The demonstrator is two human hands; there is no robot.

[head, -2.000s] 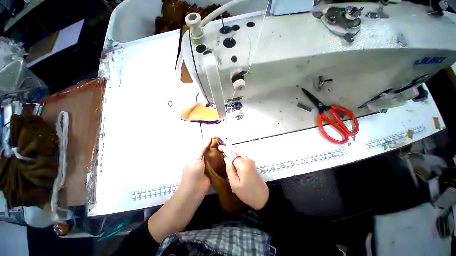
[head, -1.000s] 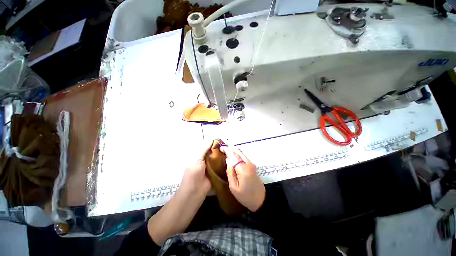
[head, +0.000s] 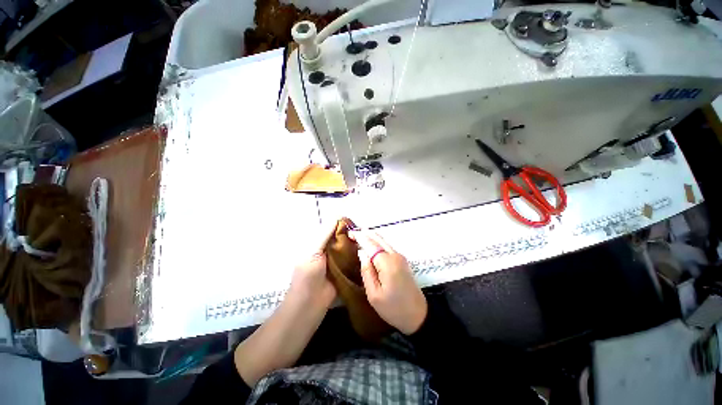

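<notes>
A brown fabric piece (head: 346,273) is held upright between my two hands at the table's front edge, its lower part hanging toward my lap. My left hand (head: 313,283) grips its left side. My right hand (head: 392,286) holds it near the top right, with a thin reddish tool (head: 376,255) showing at the fingers; the tool's tip is too small to make out. An orange-tan fabric piece (head: 317,179) lies left of the needle area of the sewing machine (head: 443,111), beyond my hands.
Scissors with red-orange handles (head: 534,194) lie right of the needle. A small dark bar (head: 480,168) is beside them. A tied brown bundle (head: 47,257) and a white cord (head: 96,261) are at left. A white tub (head: 207,35) holds brown pieces (head: 285,24) behind.
Both hands keep their hold on the brown fabric near the same spot, with only slight shifts of the right hand. The whole view moves slightly.
</notes>
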